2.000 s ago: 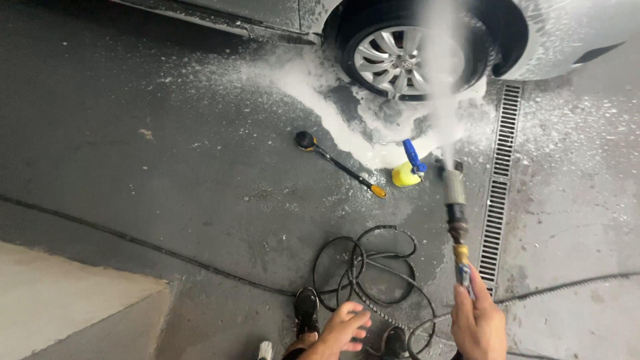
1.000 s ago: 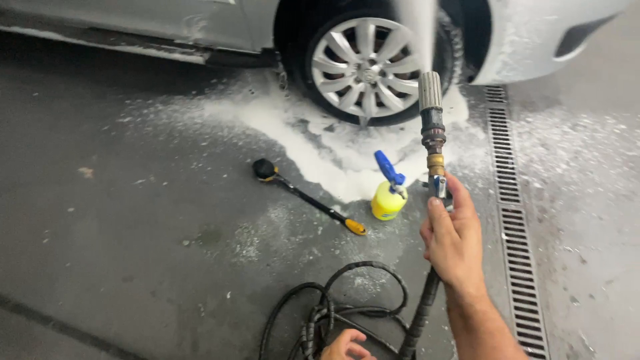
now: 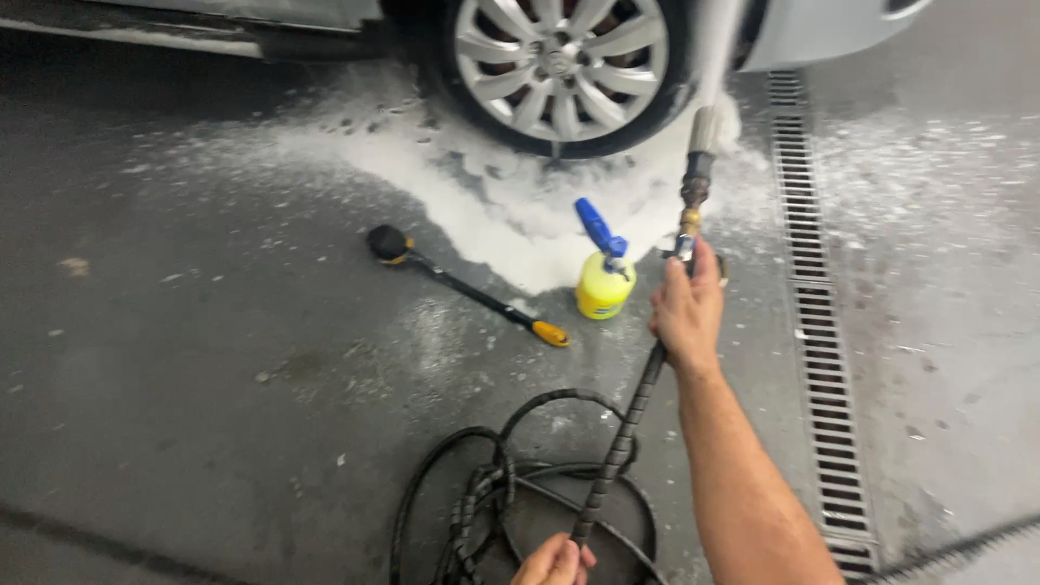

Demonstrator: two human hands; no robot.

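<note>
My right hand [image 3: 689,305] grips a spray nozzle [image 3: 699,175] by its valve, just below the brass fitting. A white jet shoots up from its tip past the right side of a car wheel [image 3: 561,65]. Down at the bottom edge, the fingers of my left hand [image 3: 559,562] are closed around the black spiral-wrapped hose [image 3: 621,439] that runs up to the nozzle. Left of my right hand, a yellow spray bottle [image 3: 605,288] with a blue top stands on the floor. Beside it lies a long-handled brush [image 3: 479,296] with a black head and a yellow handle end.
White foam [image 3: 520,236] is spread on the grey floor around the tyre. The silver car body [image 3: 821,36] spans the top. A metal drain grate [image 3: 816,325] runs down the right side. Loops of hose [image 3: 406,496] lie coiled at the bottom centre.
My left hand was apart from the hose two seconds ago and now holds it. The wheel, bottle and brush appear larger as the view has moved closer.
</note>
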